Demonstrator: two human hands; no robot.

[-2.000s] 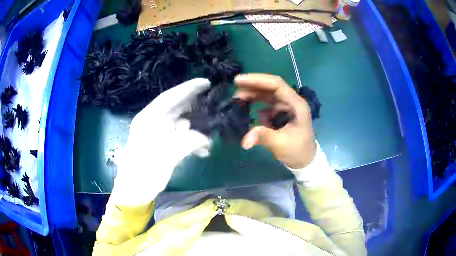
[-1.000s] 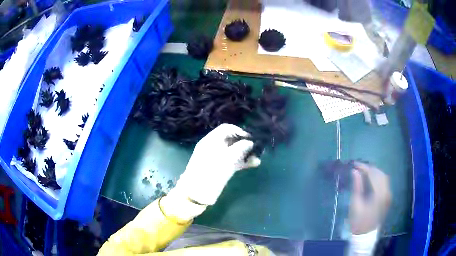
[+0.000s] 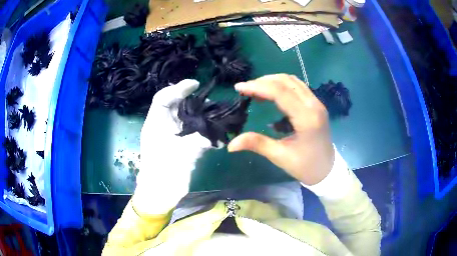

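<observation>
My left hand [image 3: 173,132], in a white glove, holds a black spiky hair part [image 3: 213,117] over the green bench top. My bare right hand [image 3: 235,117] is at its right side, thumb and index finger spread around its edge; contact is unclear. A small dark thing [image 3: 283,125] shows within the curve of this hand; I cannot tell what it is or whether it is gripped. A large pile of black hair parts [image 3: 140,70] lies behind my left hand, with more pieces [image 3: 225,55] to its right. Another black tuft [image 3: 333,97] lies beyond my right hand.
A blue bin [image 3: 65,125] at left holds spaced black pieces on a white liner [image 3: 32,90]. Another blue bin [image 3: 421,110] stands at right. Cardboard [image 3: 200,12], a printed grid sheet [image 3: 288,36], small whitish blocks [image 3: 345,37] and a small bottle [image 3: 351,7] are at the far side.
My right hand, a second ago over a dark piece at the right, has returned beside the left. The left hand's piece now shows more clearly. The camera view has shifted.
</observation>
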